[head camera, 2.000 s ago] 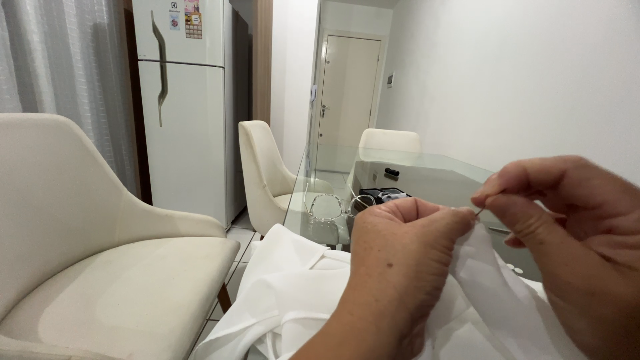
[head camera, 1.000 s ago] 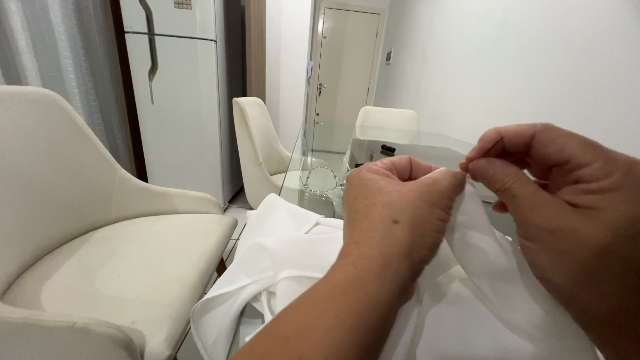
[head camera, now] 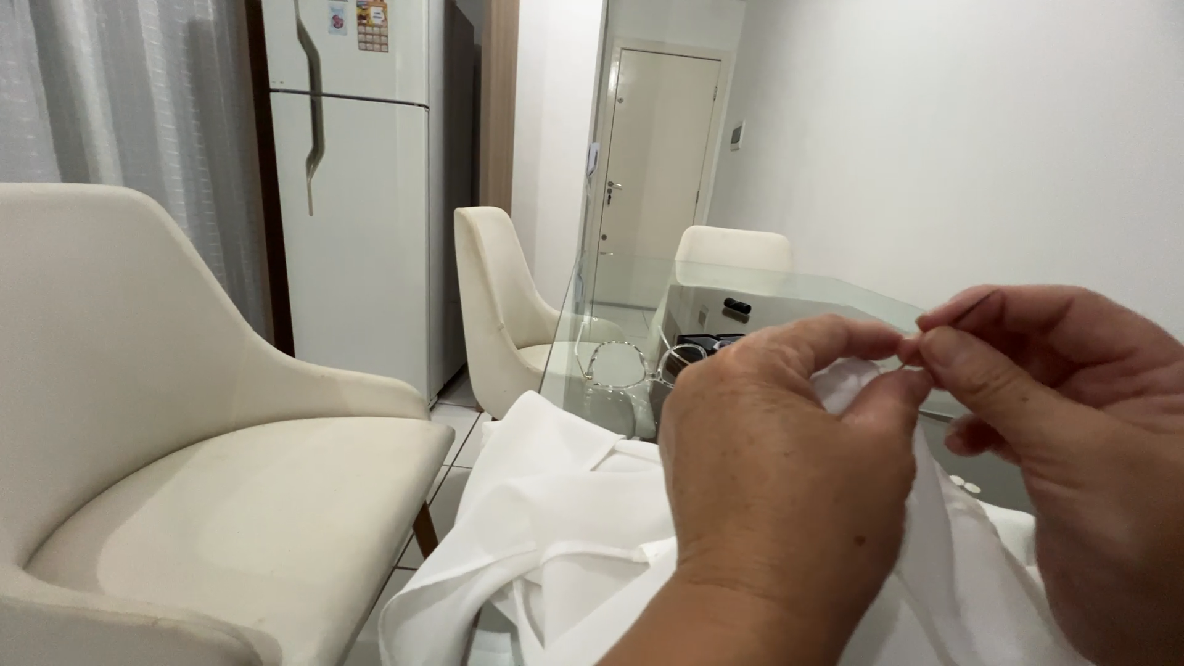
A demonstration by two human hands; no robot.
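Note:
White fabric (head camera: 573, 499) lies in folds below my hands, and part of it rises between them. My left hand (head camera: 795, 472) pinches the fabric between thumb and index finger. My right hand (head camera: 1064, 407) meets it fingertip to fingertip, its thumb and index finger closed on a thin dark needle (head camera: 976, 312) that slants up across the fingers. A short bit of thread or needle shows between the two thumbs; which it is, I cannot tell. Small white round pieces (head camera: 965, 485), perhaps buttons, lie on the glass under my right hand.
Eyeglasses (head camera: 618, 364) rest on the glass table (head camera: 832, 289), beside a dark object (head camera: 698, 346) partly behind my left hand. A small black item (head camera: 737, 305) lies farther back. A cream chair (head camera: 259, 499) stands close on the left, two others around the table, and a refrigerator (head camera: 356, 231) behind.
My hands stay together at the fabric. The needle now slants up behind my right thumb, where it was not plainly seen one second ago.

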